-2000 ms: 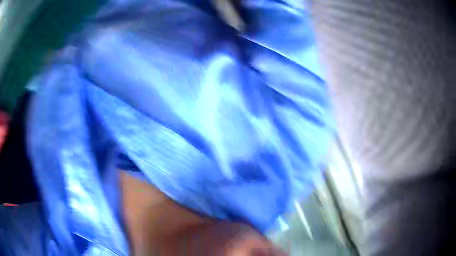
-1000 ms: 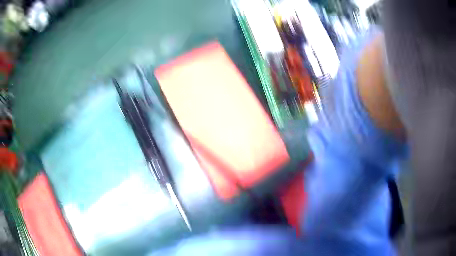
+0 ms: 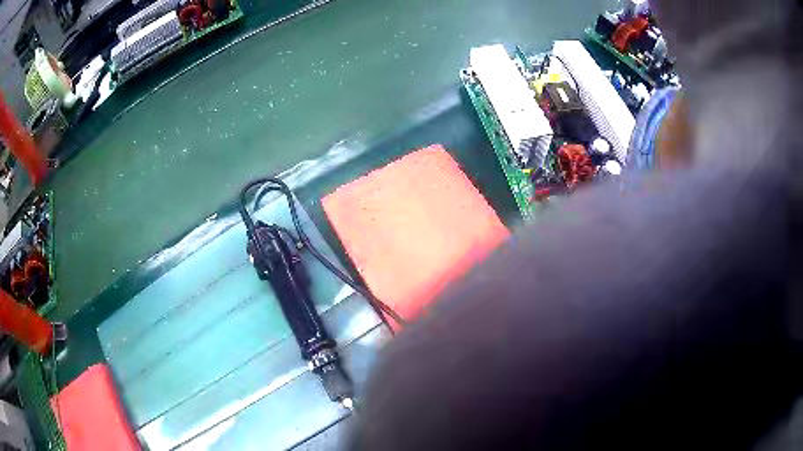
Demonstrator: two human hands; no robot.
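Observation:
A black electric screwdriver [image 3: 295,304] lies on a pale blue-green grooved board [image 3: 189,339], tip towards the bottom. Its thin black cord loops at the upper end and runs right over the edge of a red-orange foam pad [image 3: 409,225]. A large dark, blurred shape [image 3: 599,343] very near the lens fills the lower right; I cannot tell what it is. At the right, a blue cuff [image 3: 650,128] and a strip of skin border a grey blur, perhaps my right hand; its fingers cannot be made out. My left hand is not seen.
A green circuit board [image 3: 521,189] with white finned heatsinks stands upper right, another [image 3: 627,35] behind it. More boards are at the top left [image 3: 150,44] and left edge [image 3: 31,264]. Red bars [image 3: 25,326] stand at left. A second foam pad [image 3: 95,410] lies lower left.
The blue sleeve that filled the view has mostly gone, leaving a small cuff at the right. The bench view is sharper and shifted. The dark blur now covers the lower right.

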